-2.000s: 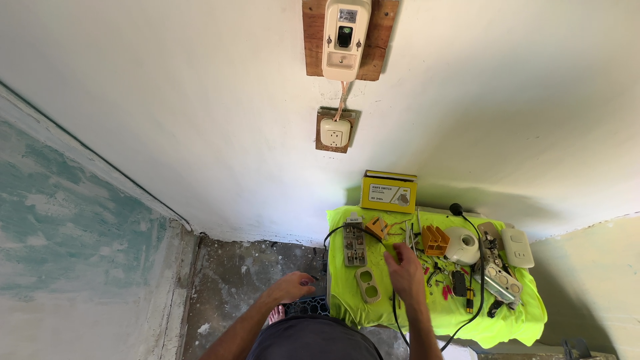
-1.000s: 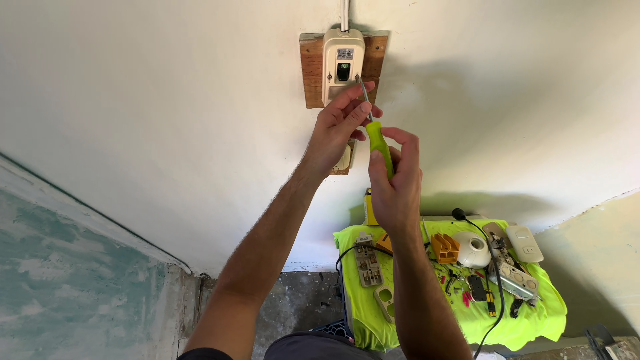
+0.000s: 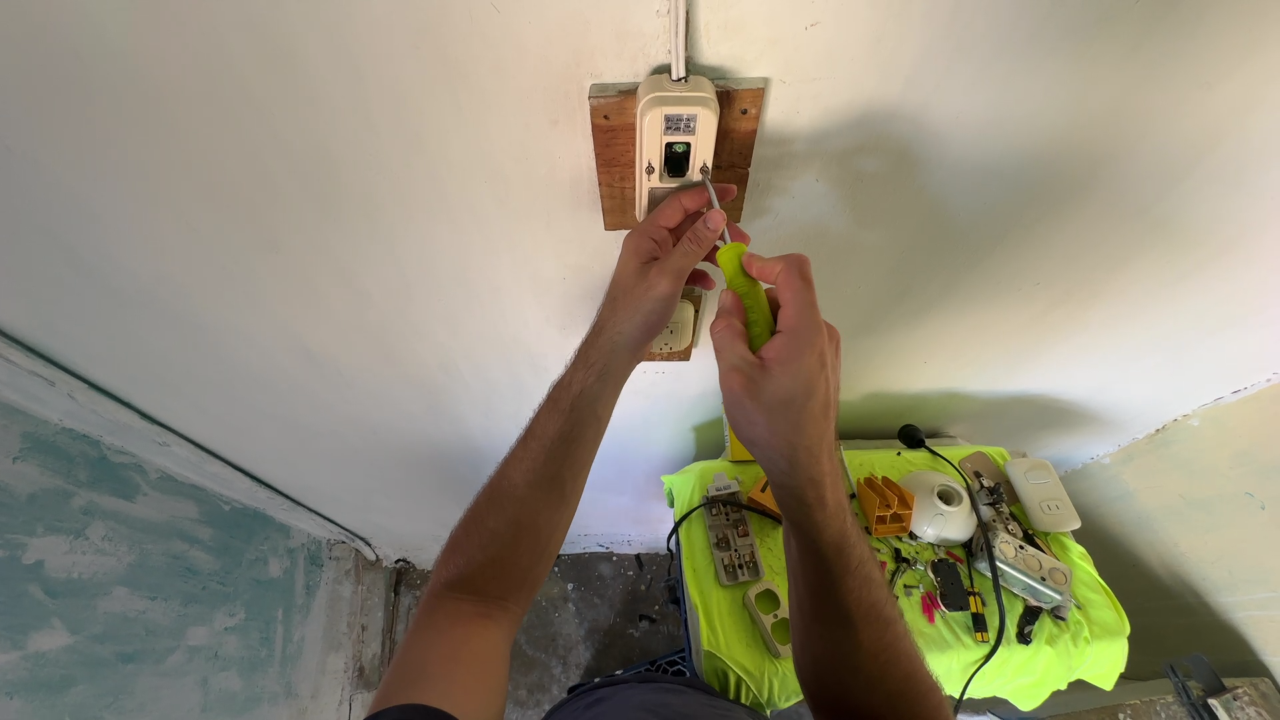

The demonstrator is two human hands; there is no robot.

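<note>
A cream breaker enclosure (image 3: 677,110) with a black switch is mounted on a wooden board (image 3: 741,130) on the wall. My right hand (image 3: 785,350) grips the yellow-green handle of a screwdriver (image 3: 745,285). Its tip meets the screw at the enclosure's right side. My left hand (image 3: 675,245) steadies the screwdriver's shaft between thumb and fingers, just below the enclosure. White cable (image 3: 678,40) enters the enclosure from above. Behind my left hand and wrist, a wall outlet (image 3: 675,328) on a smaller wooden piece is partly hidden.
A neon-yellow cloth (image 3: 1060,650) covers a low surface at lower right. On it lie a lamp holder (image 3: 940,508), an orange plastic part (image 3: 885,505), an open outlet strip (image 3: 733,535), a white switch-and-outlet plate (image 3: 1043,494) and a black cable (image 3: 993,590).
Two seconds ago both hands were low, the right over the cloth. They have since risen to the enclosure, with the screwdriver in the right hand. The view has also shifted.
</note>
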